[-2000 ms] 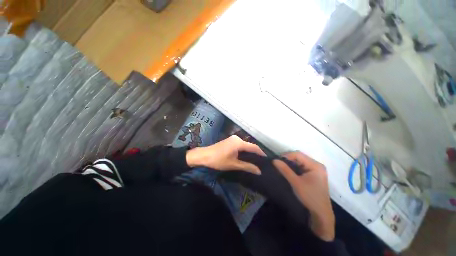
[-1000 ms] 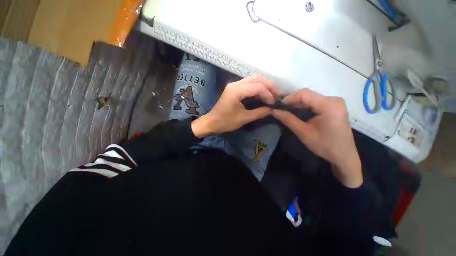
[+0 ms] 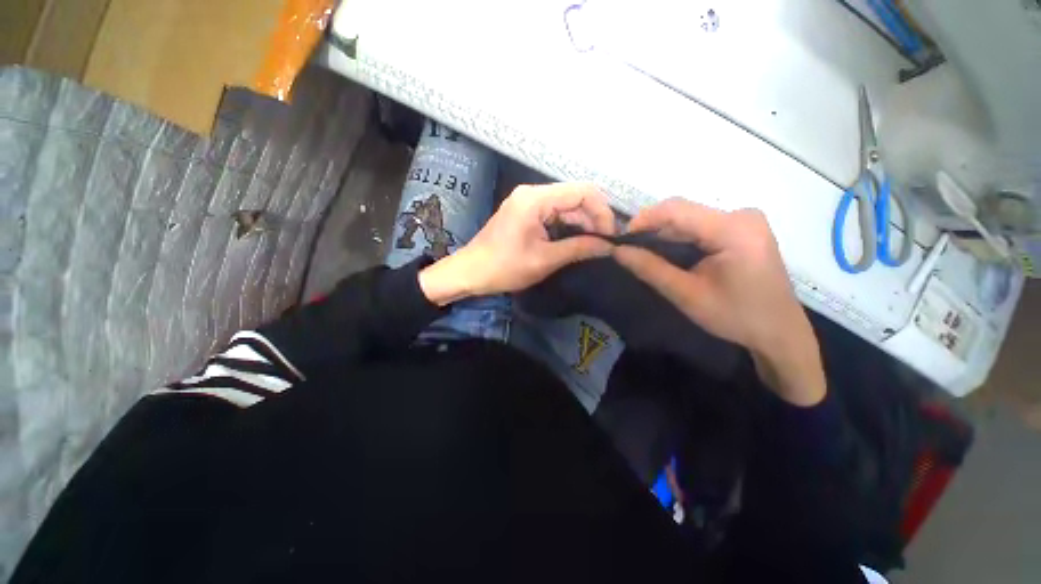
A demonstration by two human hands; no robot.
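Note:
A dark fabric piece [image 3: 605,274] hangs from both hands over the lap, just off the table's front edge. Its upper edge is pinched into a narrow ridge between the fingertips. My left hand [image 3: 519,242] grips the edge from the left with thumb and fingers. My right hand [image 3: 731,274] grips the same edge from the right, the fingertips of both hands almost touching. The lower part of the fabric blends into the dark sleeves and dark cloth behind it.
The white table [image 3: 502,69] has a ruler-marked front edge. Blue-handled scissors [image 3: 871,205] lie on it at the right, beside a white tray [image 3: 942,319]. Cardboard [image 3: 171,57] with orange tape is at upper left. A red basket-like edge [image 3: 930,473] shows at lower right.
The view has tilted down, so the machine head has left the centre of view. The hands have moved closer together and now pinch the fabric's edge fingertip to fingertip.

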